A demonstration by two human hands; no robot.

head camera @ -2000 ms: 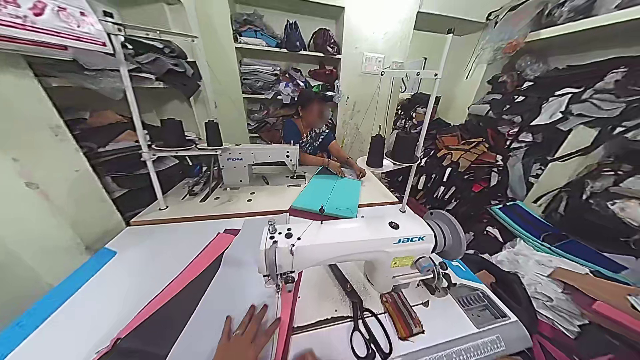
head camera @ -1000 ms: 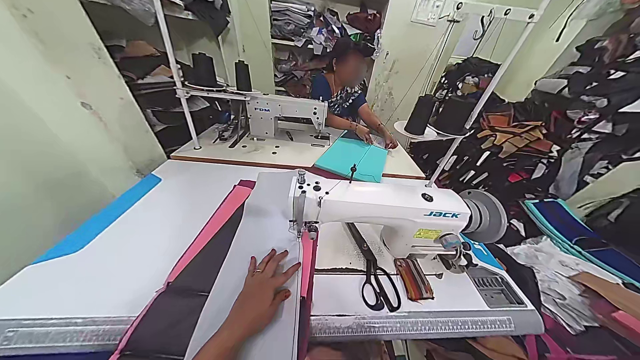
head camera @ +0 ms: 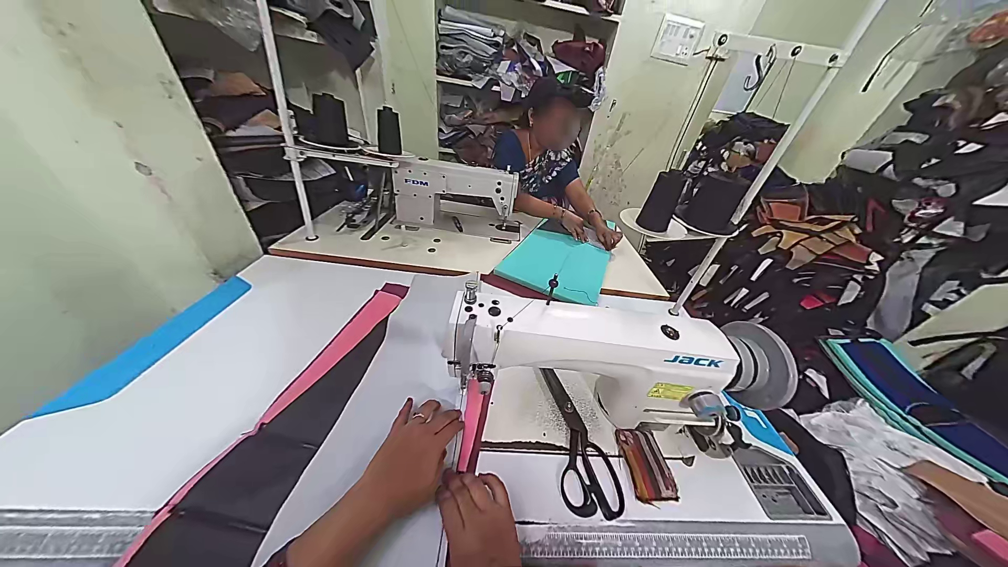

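A white Jack sewing machine [head camera: 583, 342] stands before me, its needle area over the edge of layered grey [head camera: 362, 409] and pink [head camera: 472, 413] material. My left hand [head camera: 417, 449] lies spread on the grey sheet, just in front of the presser foot. Nearer to me, my right hand [head camera: 476, 512] rests at the seam edge with its fingers bent; whether it pinches the layers is unclear. Black-handled scissors [head camera: 584, 457] and a striped fabric piece [head camera: 647, 465] lie right of the hands. Black and pink material [head camera: 276, 441] extends to the left.
Across the table, a co-worker [head camera: 551, 157] handles turquoise material [head camera: 555, 264] beside a white FDM sewing machine [head camera: 453, 189]. Black thread cones [head camera: 660, 201] stand behind my machine. A ruler strip [head camera: 669, 545] runs along the front edge. Fabric scraps [head camera: 819, 236] are heaped at right.
My right hand has come into view at the seam edge. My left hand remains on the grey sheet near the presser foot. The view has shifted closer to the table.
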